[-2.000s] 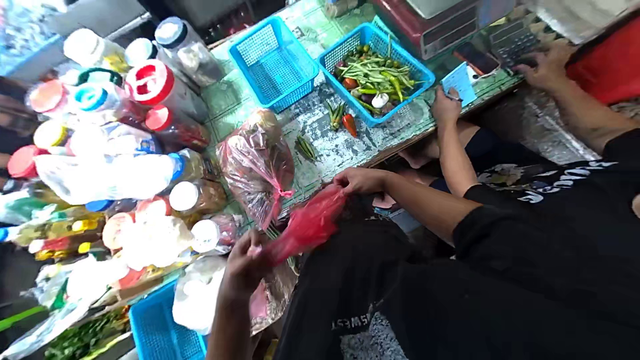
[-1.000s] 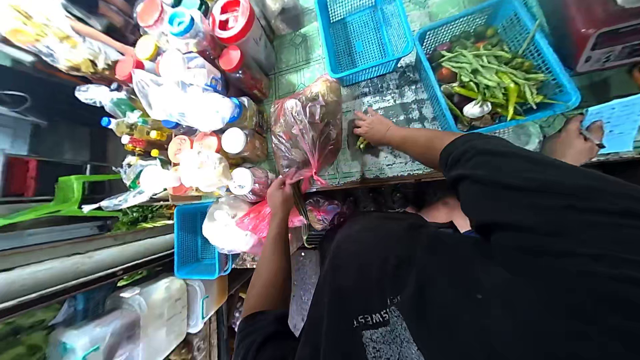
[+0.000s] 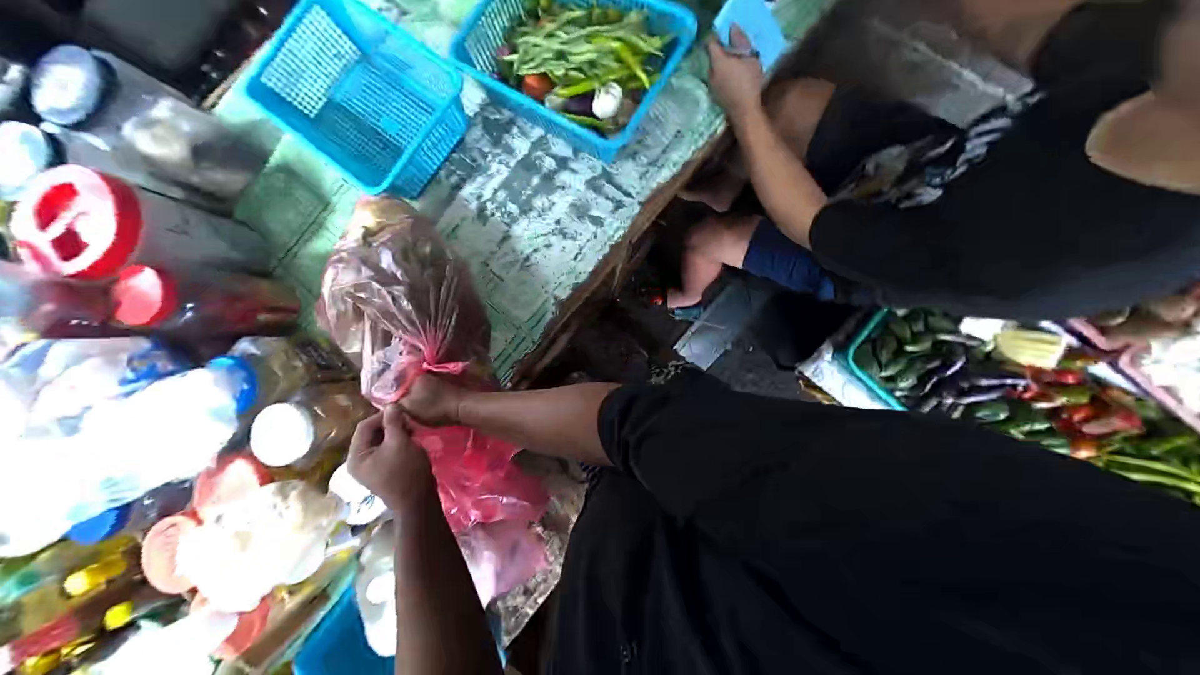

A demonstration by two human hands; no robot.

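A tied, see-through plastic bag [image 3: 398,281] with filled contents stands at the edge of the green counter [image 3: 525,216]. My right hand [image 3: 433,398] is closed at its knotted neck, on or against a pink plastic bag [image 3: 478,473] that hangs below. Close beside it, my left hand [image 3: 386,455] pinches plastic with thumb and fingers; which bag's plastic it is, I cannot tell.
Bottles and jars, one a red-lidded jar [image 3: 80,225], crowd the left. Behind the bag are an empty blue basket [image 3: 412,164] and a blue basket of vegetables [image 3: 609,145]. A seated person's hand [image 3: 736,75] holds blue paper at upper right.
My right hand has left the small green items on the counter and come to the tied bag's neck, beside my left hand. The view has turned.
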